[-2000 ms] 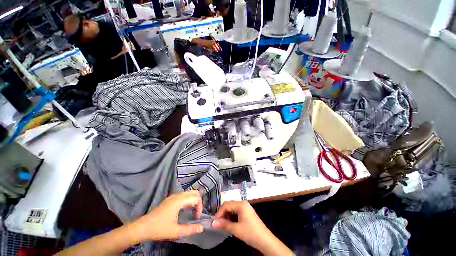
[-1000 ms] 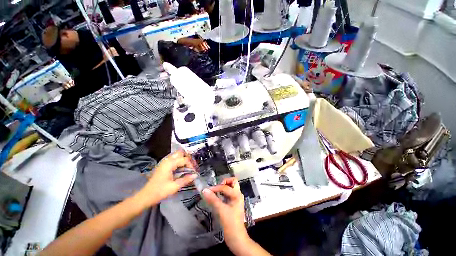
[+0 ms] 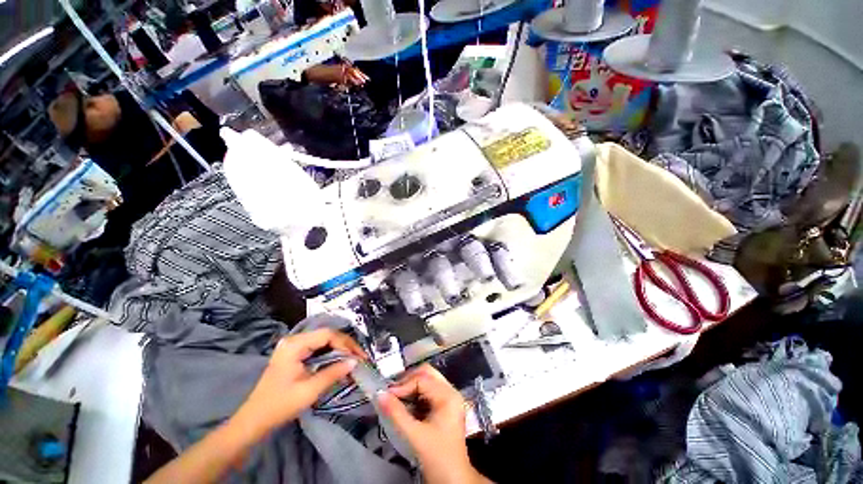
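Note:
My left hand pinches a narrow folded grey strip just in front of the presser foot area. My right hand pinches the same strip a little to the right, near the front of the cloth plate. The strip joins grey cloth below the hands. Plain grey cloth hangs at the left, partly behind my left hand and forearm. The white overlock machine stands directly beyond my hands. Whether the strip lies under the foot cannot be told.
Red-handled scissors, a flat grey strip, small snips and a cream bin are right of the machine. Striped cloth lies at the left and lower right. A person sits at the far left.
Both hands have moved up from the table's front edge to the needle area with the strip between them. The machine appears larger and the view has shifted and tilted.

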